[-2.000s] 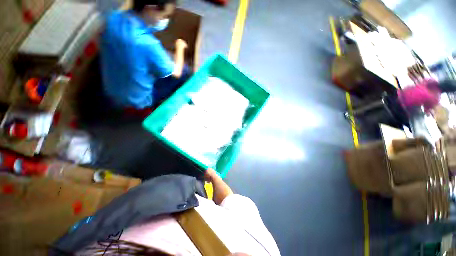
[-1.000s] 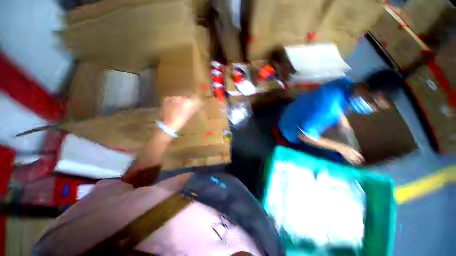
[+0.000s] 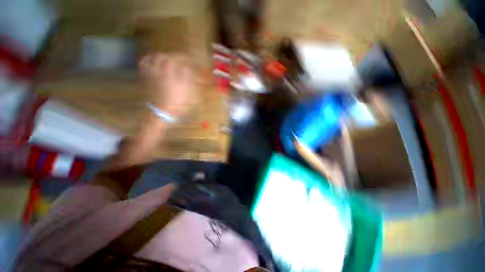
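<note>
The whole view is motion-blurred. My left hand [image 3: 170, 87], with a pale band at the wrist, is over an open brown carton [image 3: 186, 141] at the left. Its fingers are smeared, so I cannot tell if they grip anything or touch the cardboard. A grey-white block [image 3: 109, 52] shows inside the carton, left of the hand. My right hand is not in view.
A green crate [image 3: 367, 228] with white contents stands at lower right. A person in a blue top [image 3: 319, 119] bends behind it, beside a brown box [image 3: 383, 154]. A white block [image 3: 72, 130] lies at the left. Red-marked cartons stand at right.
The view has shifted, and the crate and person appear further left. My left hand has moved up and left in the picture. My right hand, seen at the crate's edge two seconds ago, is out of view.
</note>
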